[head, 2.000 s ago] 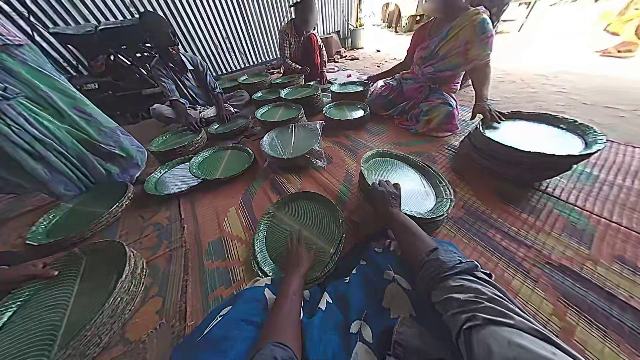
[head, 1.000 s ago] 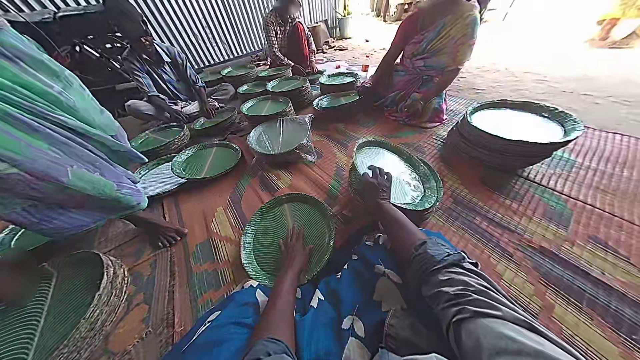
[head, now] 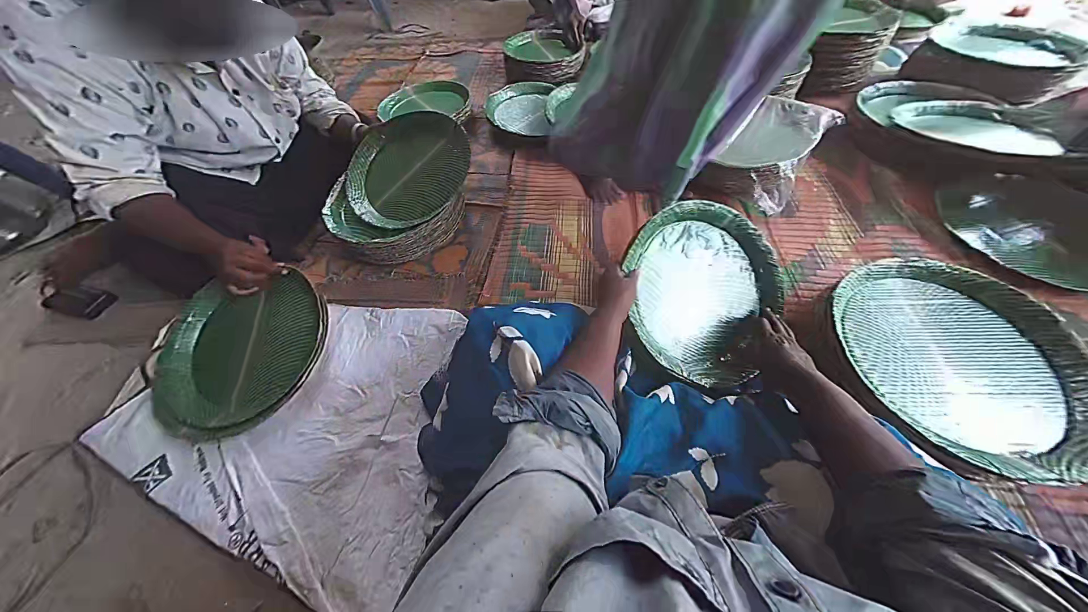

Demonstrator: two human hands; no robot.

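A round green leaf-patterned plate (head: 697, 289) is tilted up above my blue patterned cloth, its shiny face catching the light. My left hand (head: 619, 293) grips its left rim. At its lower right rim, my right hand (head: 778, 348) holds on. Whether this is one plate or a few nested ones, I cannot tell. A stack of like plates (head: 952, 365) rests on the mat to the right of my right hand.
At the left, a co-worker's hand (head: 246, 265) touches green plates (head: 246, 365) over a white sack (head: 357, 476). More plate stacks (head: 408, 229) stand on the woven mat (head: 544, 229). Someone in a green and purple garment (head: 654, 85) stands ahead, near a plastic-wrapped stack (head: 765, 144).
The view has swung to the left. My left hand, earlier flat on a green plate, now grips a plate's rim. The plate between my hands is now tilted up.
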